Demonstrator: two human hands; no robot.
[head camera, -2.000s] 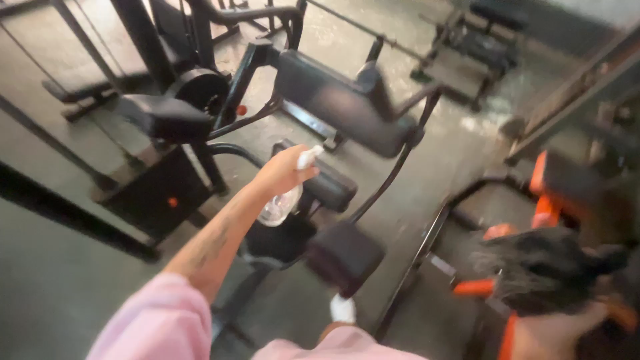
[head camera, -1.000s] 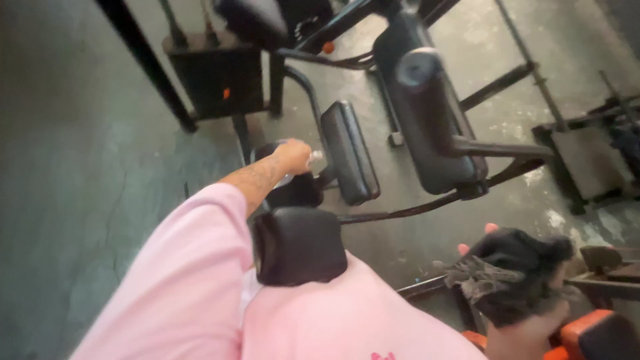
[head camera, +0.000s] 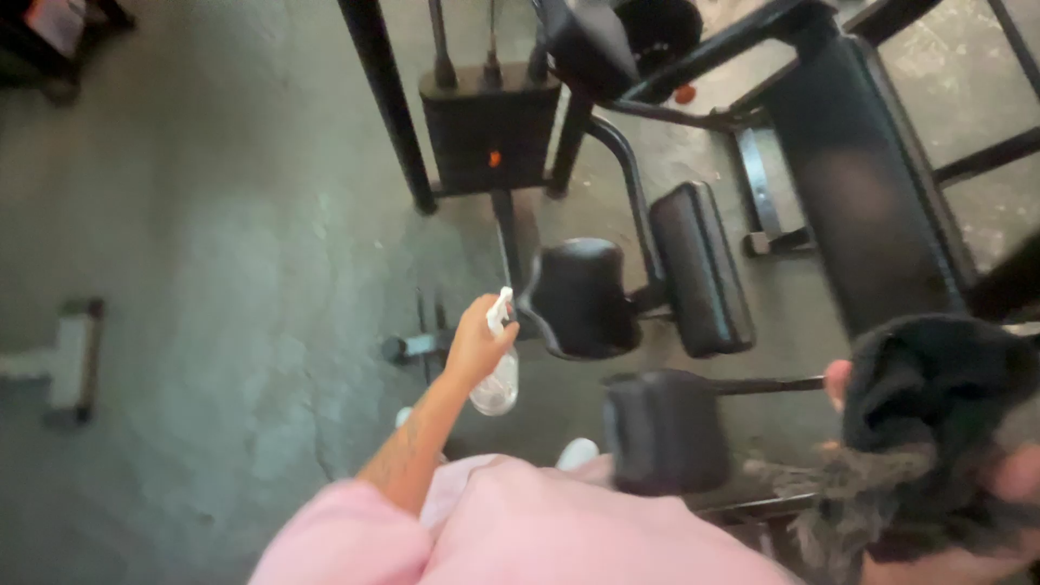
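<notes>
My left hand (head camera: 478, 337) grips the neck of a clear spray bottle (head camera: 497, 386) with a white trigger head, just left of a black padded seat (head camera: 583, 299) on a gym machine. At the lower right, my right hand (head camera: 1011, 479) holds a bunched dark cloth (head camera: 934, 406) with frayed edges; the cloth hides much of the palm and fingers. Between my hands are an upright black pad (head camera: 700, 268) and a nearer square black pad (head camera: 666, 431).
A weight stack (head camera: 491, 130) with an orange pin stands ahead. A long black padded bench (head camera: 865, 179) and steel tubes fill the upper right. A light metal foot (head camera: 75, 361) of other equipment rests on the concrete floor at left. My white shoe (head camera: 578, 453) shows below.
The view has shifted a good deal. The bottle, partly hidden one second ago, now shows clearly in my left hand, beside the seat. My right hand still holds the cloth.
</notes>
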